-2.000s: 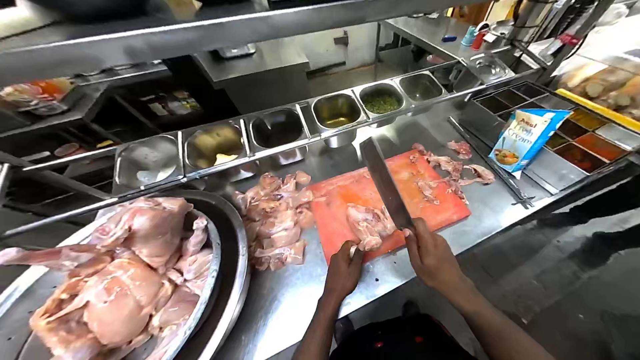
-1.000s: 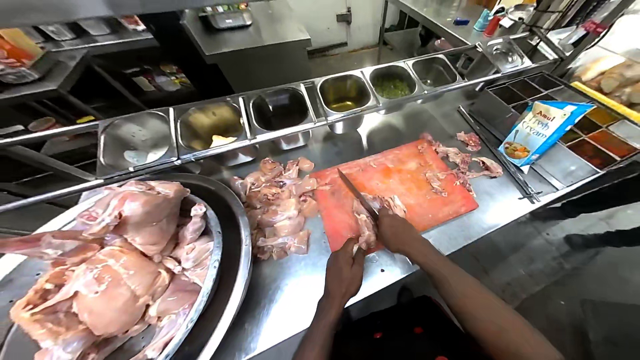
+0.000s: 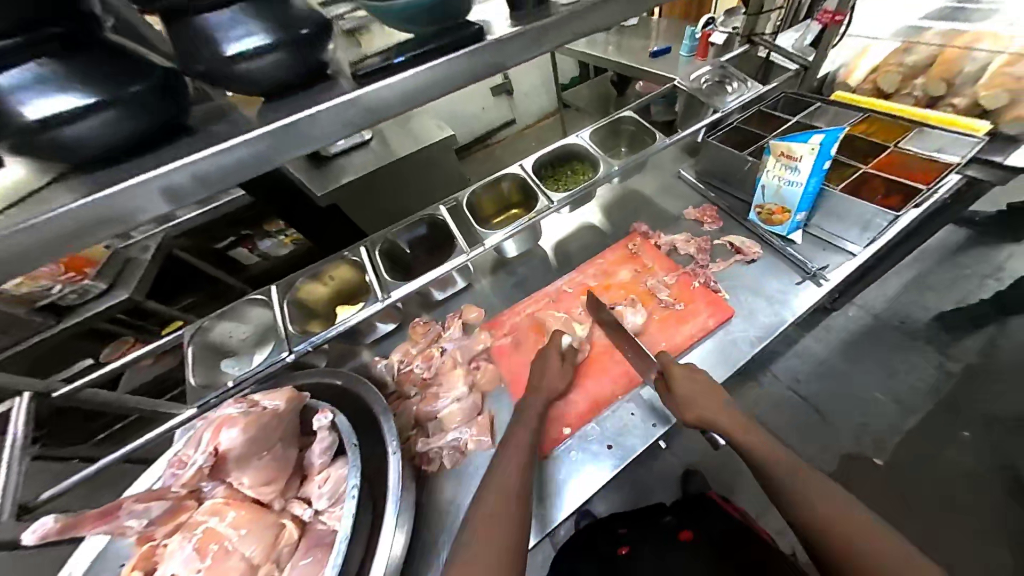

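My right hand (image 3: 690,392) grips the handle of a large kitchen knife (image 3: 622,338), its blade slanting across a red cutting board (image 3: 528,344). Under the fingers of my left hand (image 3: 554,364) is a piece of raw chicken (image 3: 570,322), left of the blade. Another raw chicken piece (image 3: 630,314) lies just right of the blade. Cut chicken pieces (image 3: 448,384) are heaped on the steel counter left of the board. Trimmings (image 3: 692,246) lie over the board's far right corner and beyond it. Whole raw chickens (image 3: 248,456) fill a metal tray at the lower left.
Steel containers (image 3: 502,202) line the counter's far edge below a shelf (image 3: 336,100) with dark pots. At the right stand a compartmented sauce tray (image 3: 872,160) and a blue cream packet (image 3: 796,182). Long metal rods (image 3: 748,224) lie beside them. A large round metal pan (image 3: 392,448) borders the heaped pieces.
The blade was raised two seconds ago, then down at the meat; now it lies between two chicken pieces. My hands have moved apart, my left one holding a piece to the left.
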